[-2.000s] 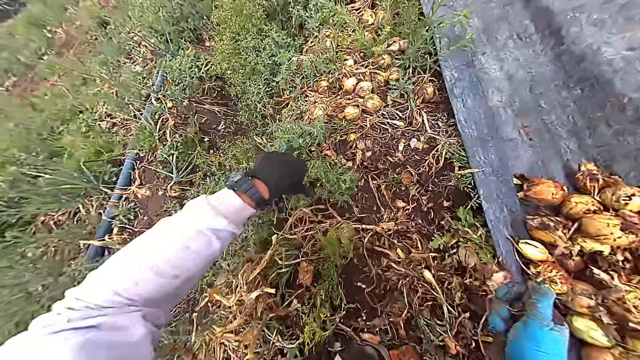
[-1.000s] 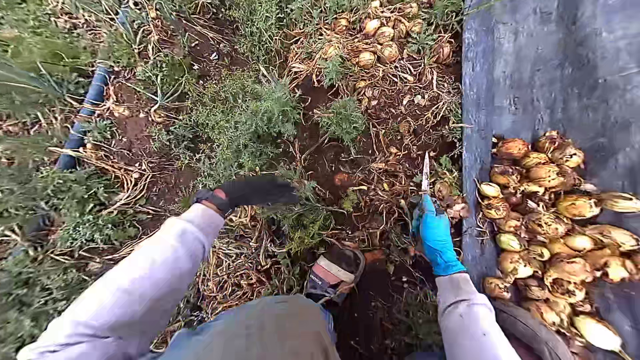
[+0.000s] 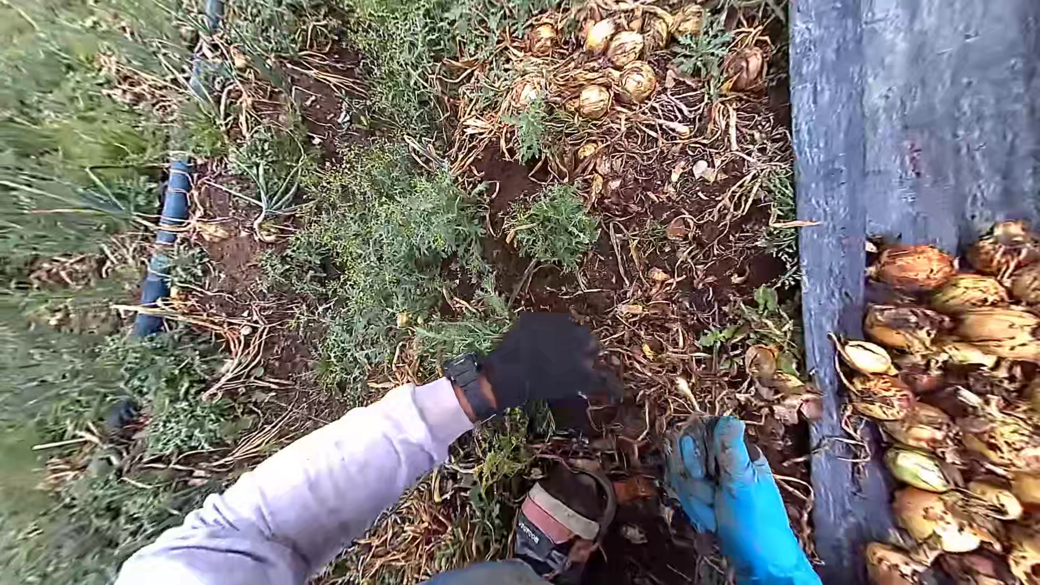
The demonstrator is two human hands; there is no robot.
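Note:
My left hand (image 3: 546, 361), in a black glove with a watch at the wrist, reaches over weeds and bare soil. Its fingers point right and are blurred; whether they hold anything cannot be told. To its right, my right hand (image 3: 723, 479), in a blue glove, is curled around a dark, narrow thing that looks like the handle of the knife seen earlier; no blade can be made out. Dry onion leaves (image 3: 642, 325) and roots lie around both hands. Harvested onions (image 3: 975, 317) are heaped on a grey ground sheet (image 3: 837, 203) at the right.
More onions (image 3: 626, 49) lie among dry leaves at the top. Leafy green weeds (image 3: 390, 236) stand left of centre. A blue hose (image 3: 175, 203) runs along the left side. My shoe (image 3: 561, 520) is on the soil between my hands.
Since one second ago my left hand has moved right, closer to my right hand. The blade that stood up from my right hand is no longer visible.

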